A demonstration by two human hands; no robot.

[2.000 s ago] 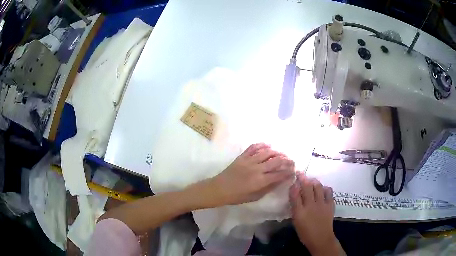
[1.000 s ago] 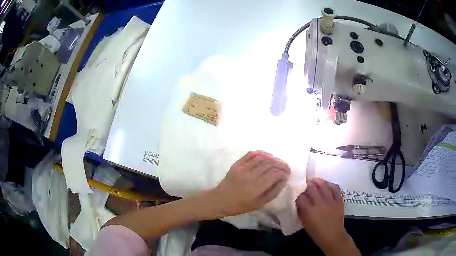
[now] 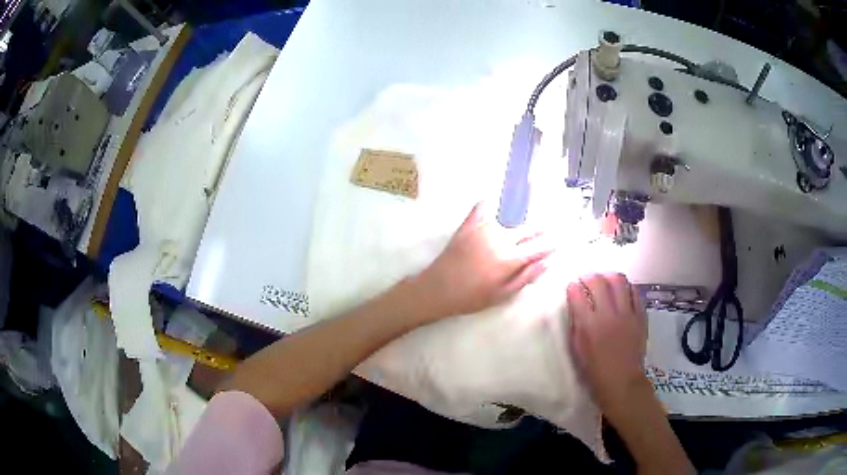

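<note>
A cream-white garment panel (image 3: pixel 371 269) lies spread on the white table, its lower edge hanging over the front. A tan printed ticket (image 3: pixel 384 173) lies on it. My left hand (image 3: pixel 488 264) lies on the cloth left of the needle area, fingers slightly spread. My right hand (image 3: pixel 608 325) lies on the cloth's right edge, just below the needle area. Both hands press the cloth; no closed grip shows. The sewing machine (image 3: pixel 687 130) stands at right. Its presser foot area (image 3: pixel 624 223) is washed out by bright light, so the needle and cloth edge there are unclear.
Black-handled shears (image 3: pixel 713 329) and snips (image 3: pixel 676 297) lie right of my right hand. Paper sheets (image 3: pixel 808 320) lie at far right. The machine lamp (image 3: pixel 516 176) hangs left of the needle. Cream pieces (image 3: pixel 190 148) lie at left over blue. A yellow rail (image 3: pixel 197 351) is beside the lap.
The cloth and ticket have moved up the table. Both hands have moved up toward the needle area, and the fingers of my left hand have spread. The snips are now partly hidden.
</note>
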